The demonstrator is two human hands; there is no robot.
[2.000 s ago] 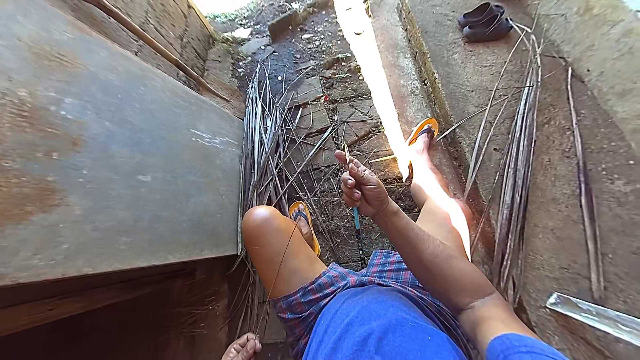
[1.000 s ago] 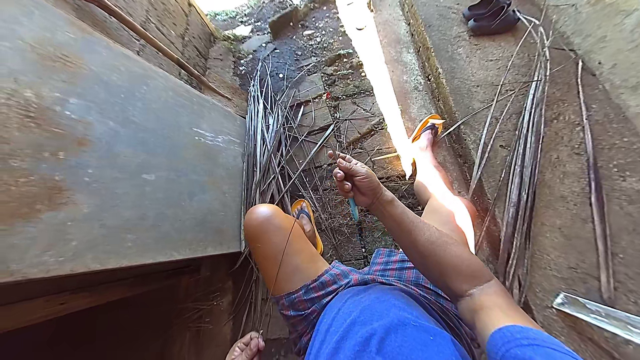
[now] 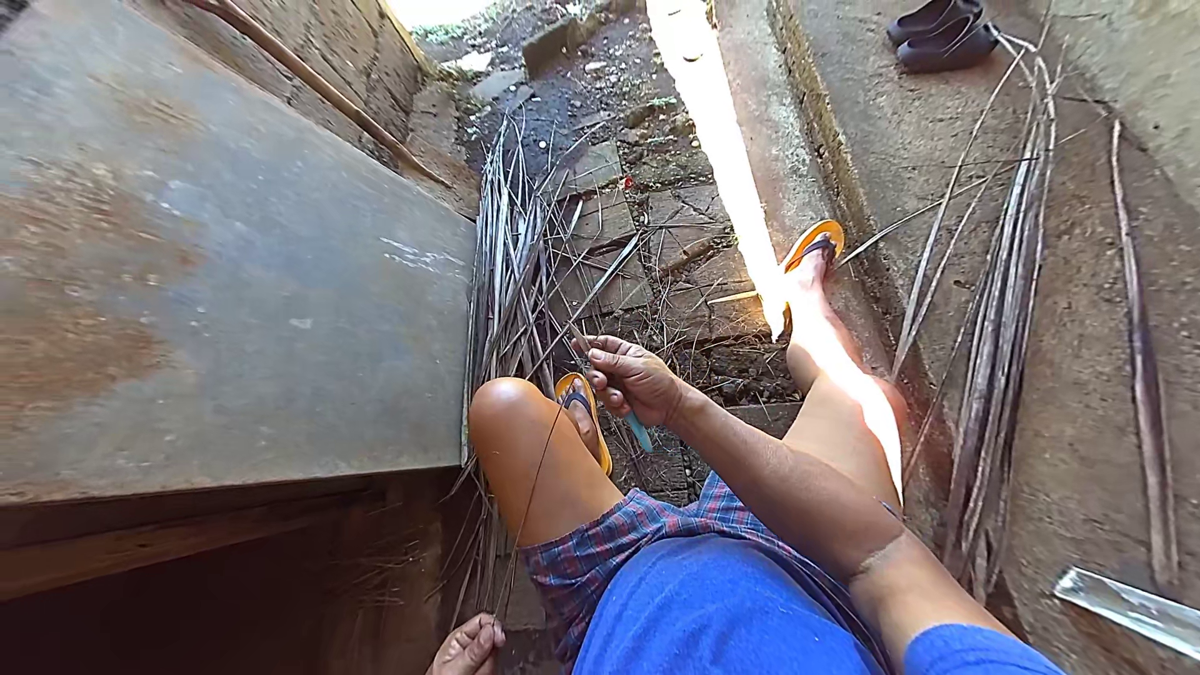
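My right hand (image 3: 637,378) is closed around a knife-like tool with a turquoise handle (image 3: 638,432), whose end sticks out below the palm; its other end is mostly hidden by the fingers. A thin dark strip (image 3: 536,478) runs from near that hand across my left knee down to my left hand (image 3: 469,645), at the bottom edge, whose fingertips pinch it. Left of my right hand lies a pile of long dry palm leaf strips (image 3: 511,253) beside the metal sheet.
A large worn metal sheet (image 3: 309,309) fills the left. On the right ledge lie more dry strips (image 3: 1008,328), a long stalk (image 3: 1139,375), dark clogs (image 3: 942,42) and a clear plastic-like piece (image 3: 1130,609). My feet, in orange flip-flops (image 3: 814,239), rest on either side of the brick path.
My left hand at the bottom edge has stayed nearly in place. My right hand has shifted slightly down and left, and the turquoise handle has tilted.
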